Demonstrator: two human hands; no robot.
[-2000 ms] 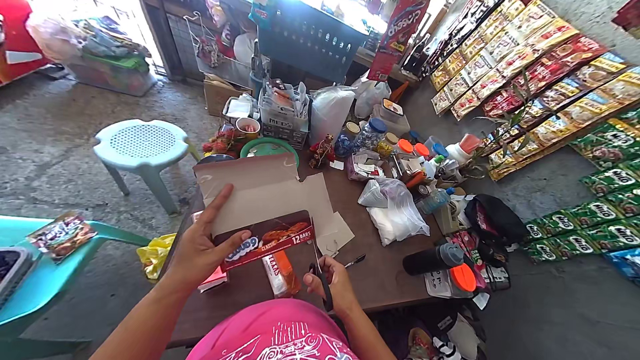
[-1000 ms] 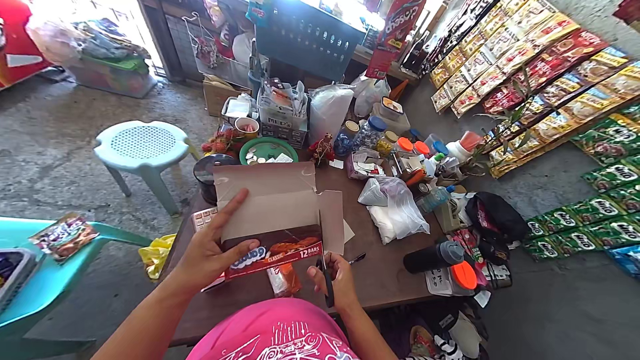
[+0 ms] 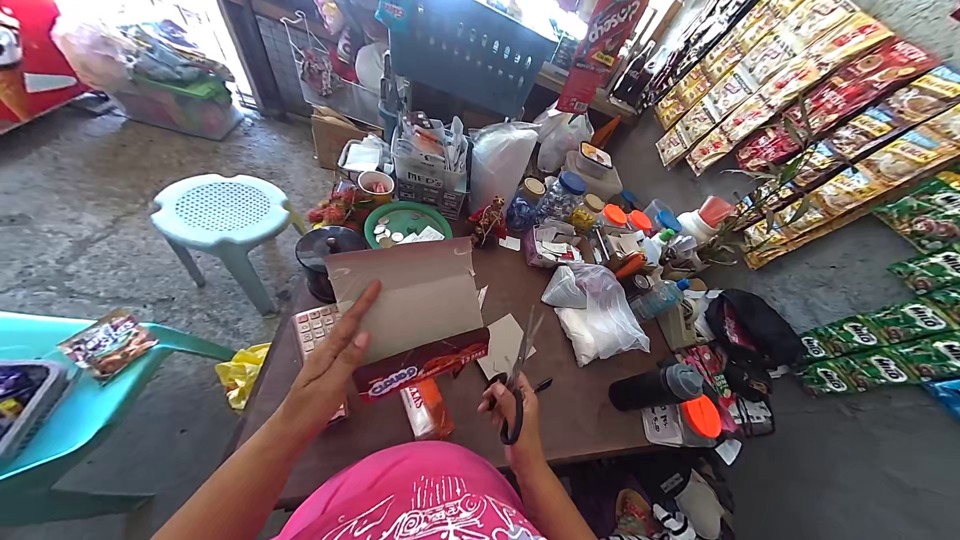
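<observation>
My left hand (image 3: 326, 371) holds an opened-out cardboard box (image 3: 409, 289) by its left side, fingers over the plain grey inner face. The box's printed dark red panel (image 3: 424, 364) faces me along its lower edge. In my right hand (image 3: 517, 412) is a pair of scissors (image 3: 516, 375) with black handles, blades pointing up and a little apart, just right of the box. A cut piece of grey cardboard (image 3: 504, 346) lies on the table behind the blades. Below the box rests an orange and white packet (image 3: 426, 409), partly hidden by it.
On the brown table (image 3: 480, 427) are a calculator (image 3: 313, 327), a green tray of coins (image 3: 407, 225), a plastic bag with white contents (image 3: 600, 319), a black tumbler (image 3: 652, 388) and several lidded jars (image 3: 561, 196). A pale blue stool (image 3: 221, 214) stands left. Sachet strips hang right.
The scissors, earlier at the box's right edge, are now apart from it to the right. A flap on the box's right side in the previous frame is no longer attached there.
</observation>
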